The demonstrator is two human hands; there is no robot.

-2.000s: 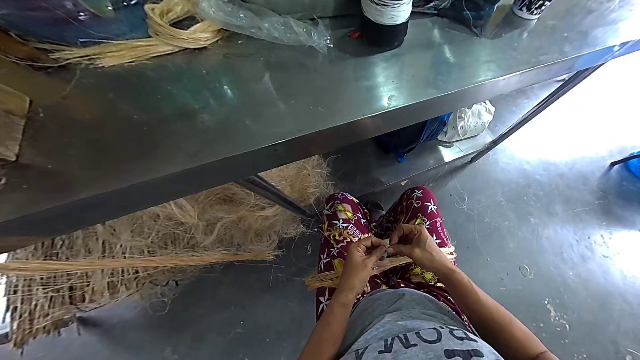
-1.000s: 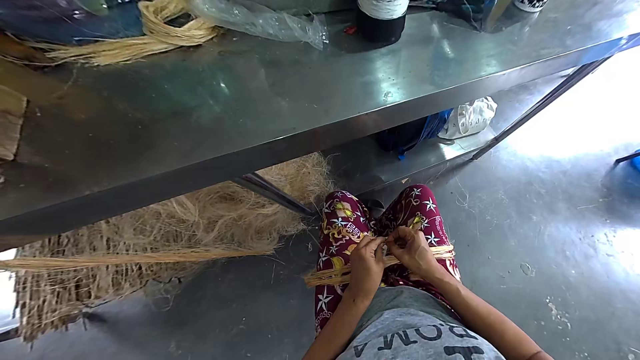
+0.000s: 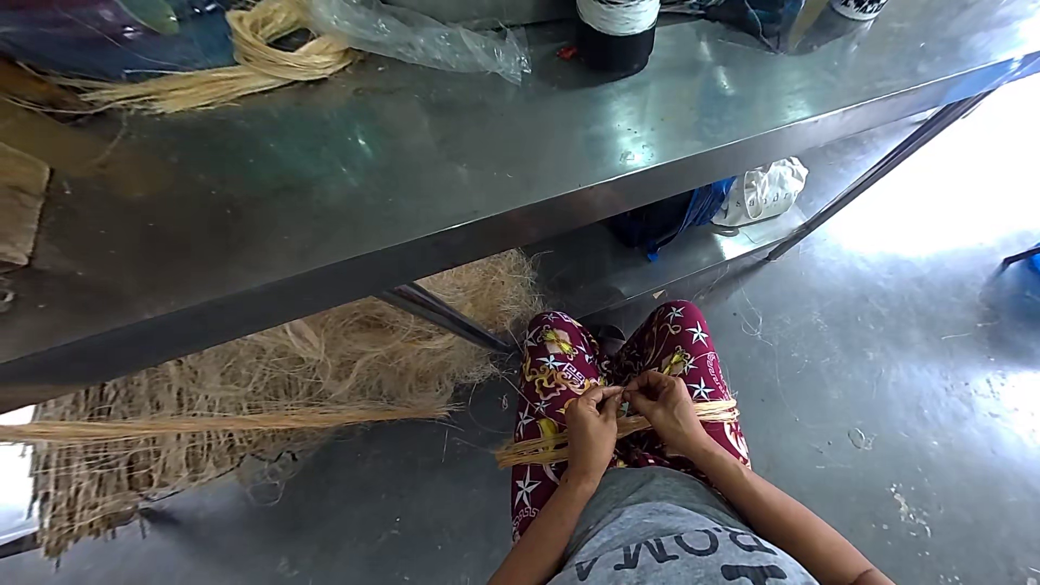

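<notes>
My left hand (image 3: pixel 591 431) and my right hand (image 3: pixel 668 410) meet above my lap, thumbs and fingertips pinched together. Between the fingertips there seems to be a thin fibre strand, too fine to make out clearly. A bundle of straw-coloured plant fibres (image 3: pixel 532 451) lies across both thighs, passing beneath my hands, its loose ends sticking out past the left thigh. My palms hide the bundle's middle.
A steel table (image 3: pixel 455 162) spans the view, bearing a coiled fibre hank (image 3: pixel 272 57), a plastic bag (image 3: pixel 422 41) and a white thread spool (image 3: pixel 619 16). Tangled fibres (image 3: pixel 349 341) heap at left, near another long bundle (image 3: pixel 227 424). A white bag (image 3: pixel 762 195) sits below the table.
Both hands have stayed close together over the lap, with small shifts of the fingers. The bundle still lies across the thighs.
</notes>
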